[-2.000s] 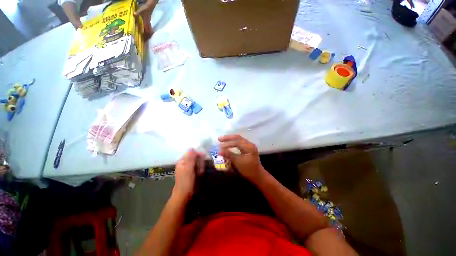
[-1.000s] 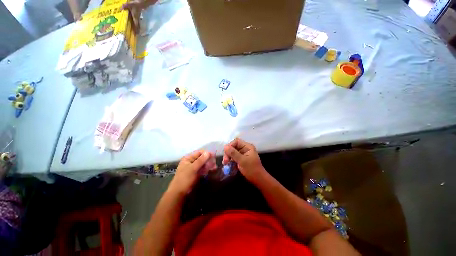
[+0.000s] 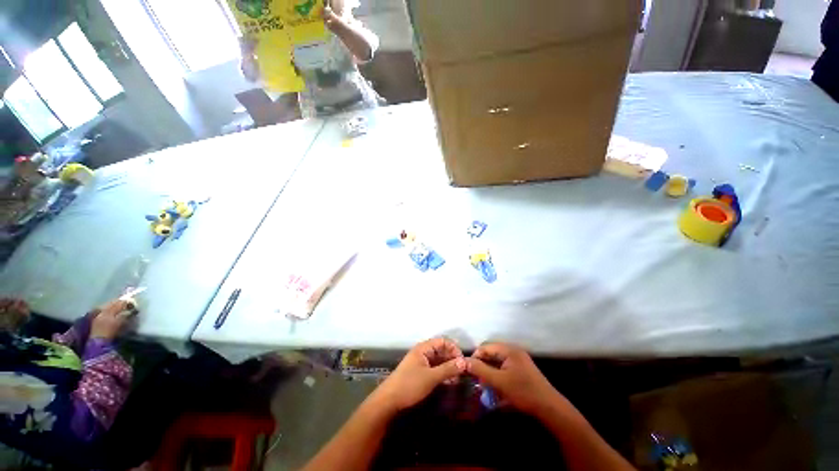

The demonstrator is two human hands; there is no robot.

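My left hand (image 3: 429,370) and my right hand (image 3: 505,373) meet at the table's front edge, fingertips pinched together on the top of a clear plastic bag (image 3: 467,396). A blue part (image 3: 488,398) shows in the bag below my right fingers; the rest is dark and blurred. A blue-and-yellow toy (image 3: 422,255) and a second toy (image 3: 482,264) lie on the table ahead, with a small blue-and-white card (image 3: 476,227) behind the second. A stack of polybags (image 3: 317,287) lies to the left.
A large carton (image 3: 529,101) stands ahead. A tape roll (image 3: 708,221) and a pale bag bundle (image 3: 635,155) are at right. A dark pen (image 3: 227,308) lies left. Toys (image 3: 173,219) are far left. One person sits at left; another holds yellow printed sheets (image 3: 283,46). An open carton (image 3: 736,414) is low right.
The view has tilted up and shifted left. My hands have come together at the bag's top. The person across has lifted yellow printed sheets; the thick yellow stack no longer lies on the table.
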